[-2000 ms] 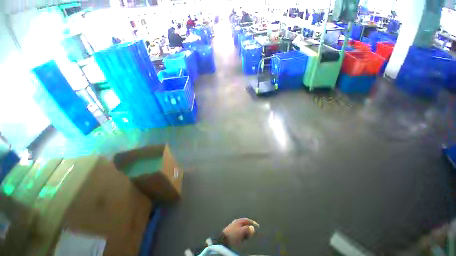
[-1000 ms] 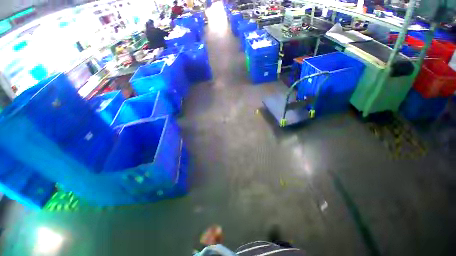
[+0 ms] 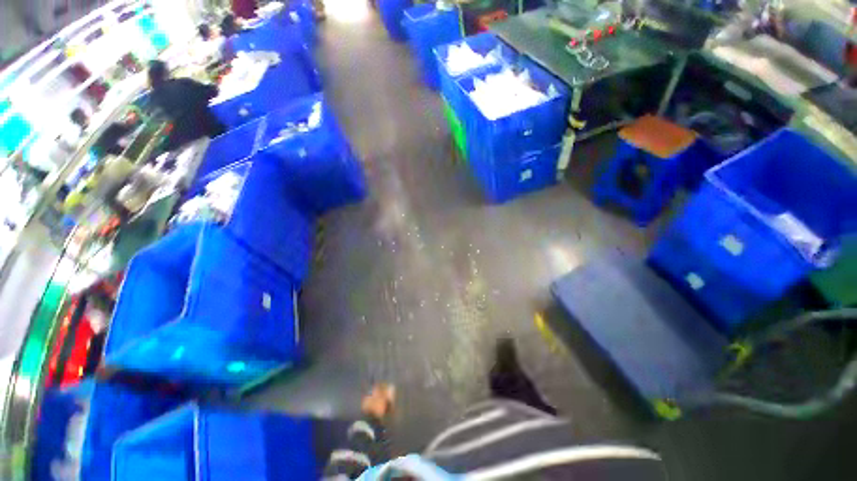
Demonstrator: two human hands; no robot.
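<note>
My left hand [image 3: 379, 401] shows small and blurred at the bottom of the head view, just left of the middle. It hangs low in front of the floor. Whether its fingers are apart or closed cannot be told, and no held thing can be made out. My right hand is not in view. Striped clothing [image 3: 526, 437] and one dark shoe [image 3: 512, 374] show at the bottom. Nearest ahead on the right is a flat grey cart [image 3: 639, 324] with a curved handle.
Grey aisle floor [image 3: 404, 254] runs ahead. Blue totes [image 3: 240, 310] line the left side. Stacked blue totes [image 3: 517, 141] with white contents stand right of the aisle. A blue stool with an orange top [image 3: 658, 136], a green-topped bench [image 3: 573, 47] and a seated person [image 3: 183, 103] also show.
The view has moved forward along the aisle. The cart, stool and blue totes are now nearer. The cartons seen earlier at the left are out of view. My left hand remains low.
</note>
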